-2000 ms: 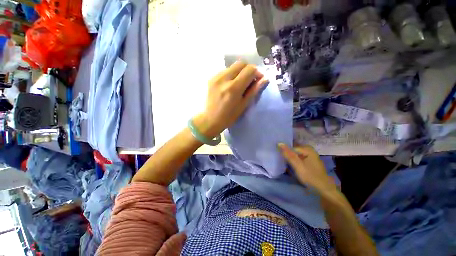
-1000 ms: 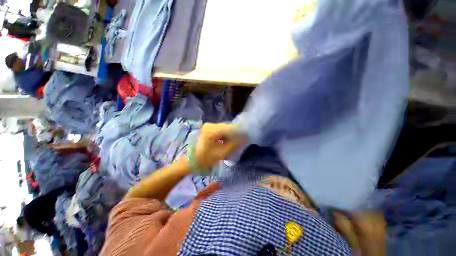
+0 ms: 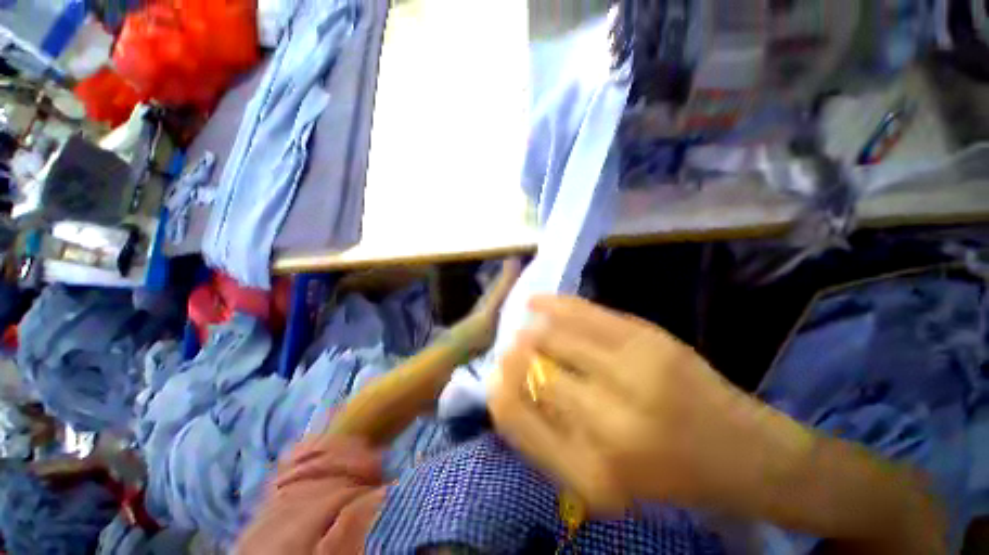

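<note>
A light blue garment piece (image 3: pixel 569 217) runs as a long folded strip from the machine's needle area (image 3: pixel 618 43) over the table edge and down to the lap. My right hand (image 3: pixel 607 401), large and blurred near the camera, grips its lower part; a yellow ring-like spot shows on a finger. My left hand (image 3: pixel 497 309) is beside and partly behind the strip below the table edge. Its fingers are blurred and partly hidden, so its grip cannot be told.
Long pale blue pieces (image 3: pixel 271 152) lie on grey cloth at left, by a red-orange bag (image 3: pixel 184 49). Blue heaps (image 3: pixel 228 423) fill the lower left, another (image 3: pixel 889 358) the right. A tangled clump (image 3: pixel 824 195) and a small blue and red tool (image 3: pixel 884 136) lie right of the machine.
The cloth, first flat under both hands at the needle and then lifted loose and wide, is now a narrow strip at the machine. My right hand has risen across to the middle.
</note>
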